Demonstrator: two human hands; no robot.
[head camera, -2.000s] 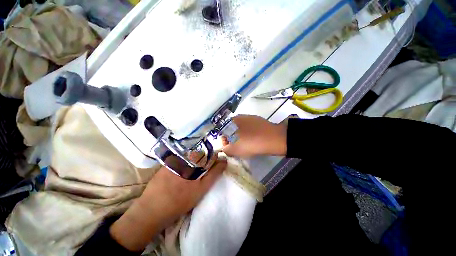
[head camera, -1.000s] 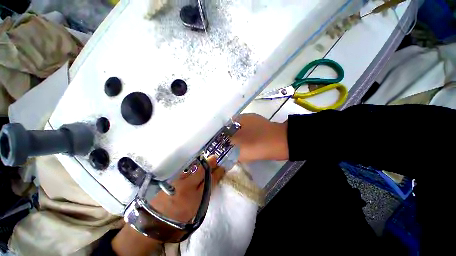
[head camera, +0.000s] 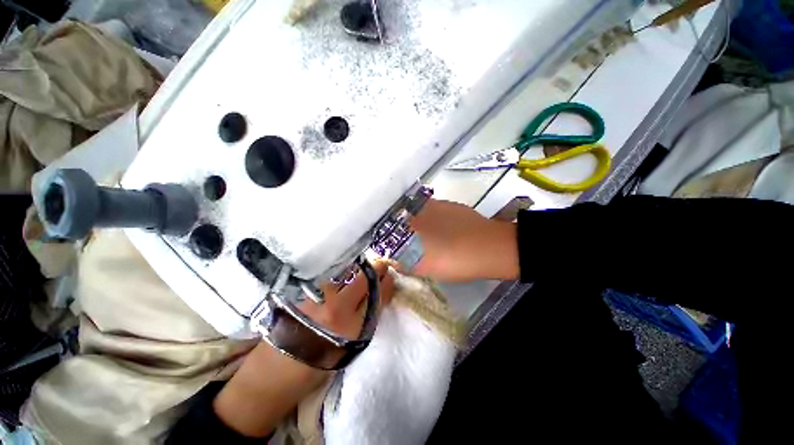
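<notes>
The white sewing machine head fills the upper middle. A garment with white lining and beige shell lies under and below its left end. My left hand is partly hidden by the curved metal guard; its fingertips are on the fabric by the needle area. My right hand is on the fabric edge just right of the presser area, its fingertips partly hidden by metal parts. Scissors with green and yellow loops lie closed on the table, above my right wrist.
The table's front edge runs diagonally at right. White and beige pieces lie beyond it. Blue crates stand on the floor at lower right. A beige heap lies at upper left. A grey spool post sticks out at left.
The camera view has shifted, so the machine head first appears larger and lower, then slightly higher again. Both hands stay at the needle area. The scissors have not visibly moved on the table.
</notes>
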